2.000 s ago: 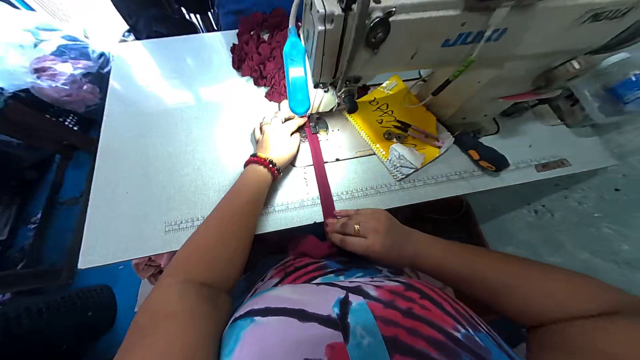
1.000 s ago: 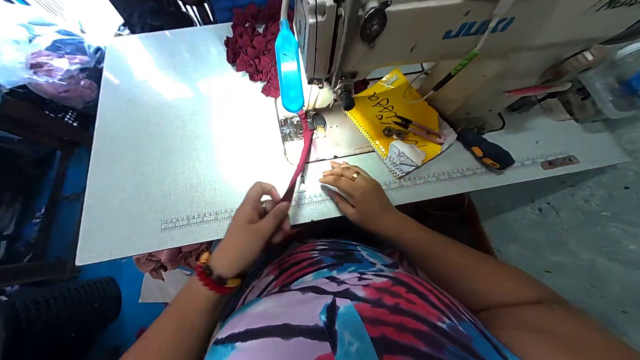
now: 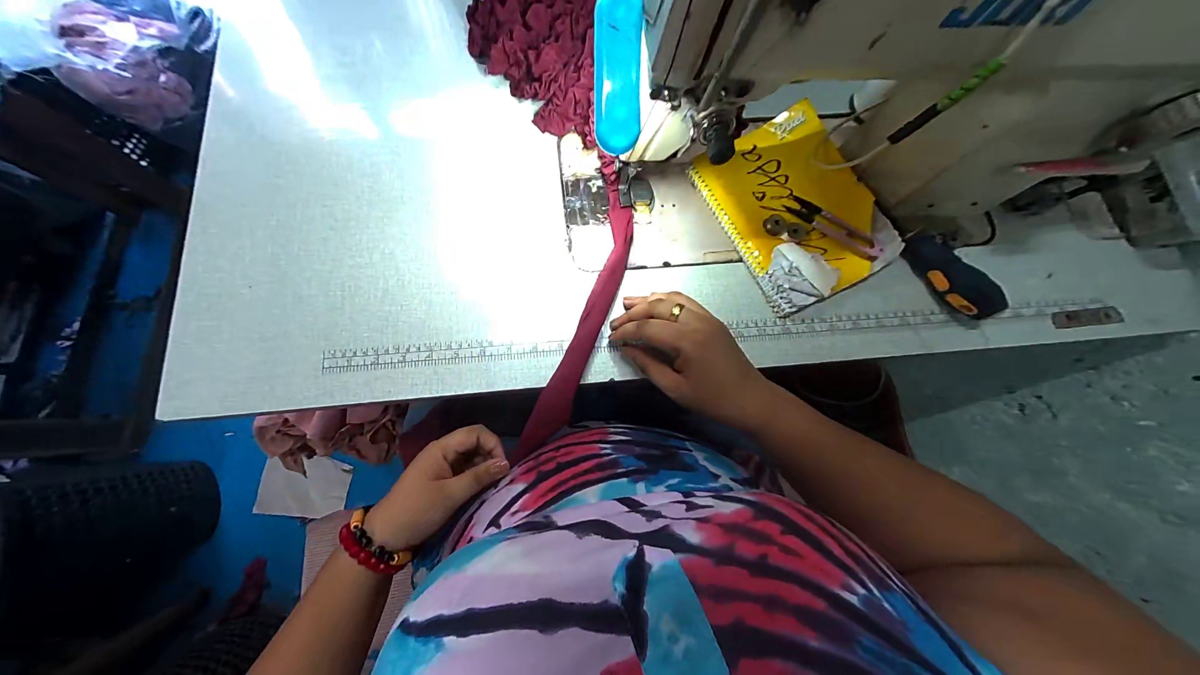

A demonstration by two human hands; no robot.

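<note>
A maroon fabric strip [image 3: 588, 323] runs from under the presser foot [image 3: 630, 186] of a sewing machine [image 3: 872, 47] down over the table's front edge to my lap. My right hand [image 3: 677, 349] rests on the table just right of the strip, fingers bent and apart, holding nothing visible. Beside my lap, below the table edge, is my left hand [image 3: 459, 473], its fingers curled near the strip's lower part; whether it holds cloth there is not clear. Gathered maroon fabric [image 3: 539, 56] lies behind the needle area, left of a blue lamp-like piece [image 3: 618, 80].
On the table [image 3: 281, 234], a yellow notebook [image 3: 797, 178] carries thread snips [image 3: 834, 230], bobbins and a crumpled white scrap. A dark-handled tool [image 3: 954, 277] lies to its right. A ruler strip [image 3: 450, 354] follows the front edge. Pink fabric [image 3: 328, 431] hangs below at left.
My left hand has gone from near the presser foot to the table's front edge, then down beside my lap. My right hand has left the strip's lower end and moved up onto the table.
</note>
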